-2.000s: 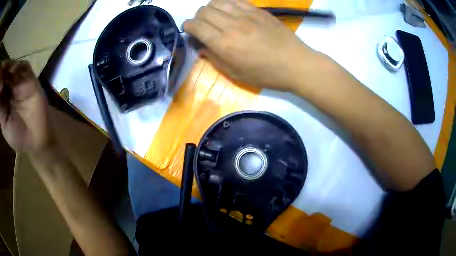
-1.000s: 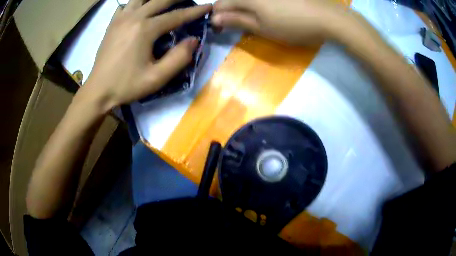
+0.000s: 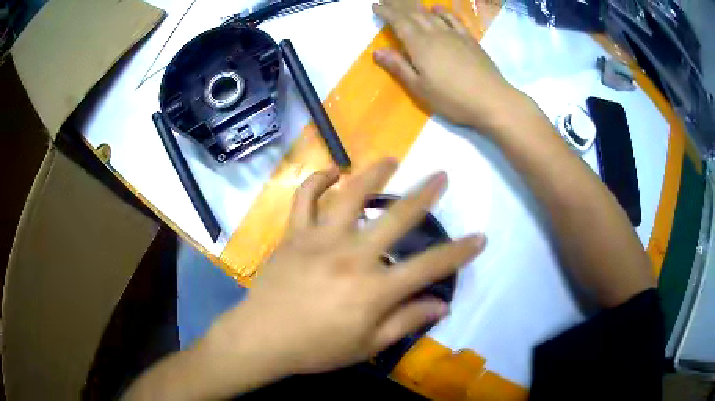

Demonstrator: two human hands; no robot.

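A black plastic housing [image 3: 188, 82] with a silver centre ring lies at the upper left of the white sheet. One black rod [image 3: 186, 178] lies along its left side and another black rod [image 3: 315, 103] along its right. A second black housing [image 3: 440, 291] lies near the front edge, mostly hidden under my left hand [image 3: 345, 274]. My left hand is over it with fingers spread; whether it touches the housing cannot be told. My right hand [image 3: 447, 66] lies on the orange tape at the top, fingers apart, with nothing seen in it.
An open cardboard carton [image 3: 59, 258] stands at the left. Thin black cables [image 3: 286, 9] lie at the far side. A flat black bar [image 3: 617, 157], a white-silver part [image 3: 576, 128] and a grey metal piece [image 3: 615, 74] lie at the right. Clear plastic bags [image 3: 658, 63] are at the upper right.
My left hand has left the upper housing and moved over the near one. My right hand has moved right, away from the upper housing. Rods now show on both sides of that housing.
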